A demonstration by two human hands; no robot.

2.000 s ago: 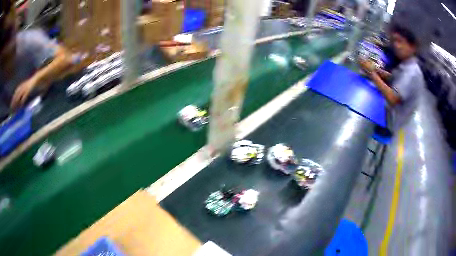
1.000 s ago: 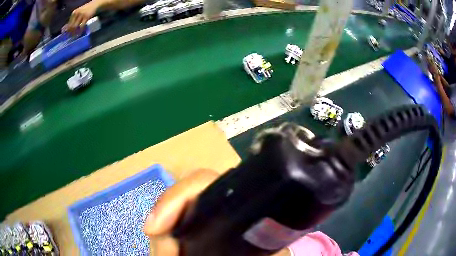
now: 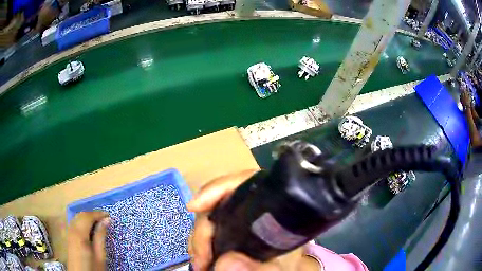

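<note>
My right hand (image 3: 203, 233) grips the black electric screwdriver (image 3: 280, 206), which is held close to the camera at the lower middle; its cable curves to the right. A light-blue tray (image 3: 182, 185) full of tiny screws (image 3: 150, 227) lies on the tan cardboard (image 3: 219, 151). My left hand (image 3: 87, 235) is at the tray's left side, with curled fingers over the screws. Whether it holds any screws cannot be told. The screwdriver's tip is hidden.
White-and-yellow units (image 3: 34, 235) stand in rows at the lower left. More units lie on the green belt (image 3: 174, 100) and on the dark bench (image 3: 423, 143) at right. A rusty white pillar (image 3: 364, 58) stands beside the belt. Blue sheet (image 3: 444, 114) and another person's arm (image 3: 469, 116) at far right.
My left hand has come into view at the screw tray. The screwdriver has shifted slightly left and tilted flatter. The view has shifted a little, and the hand at the far tray is gone.
</note>
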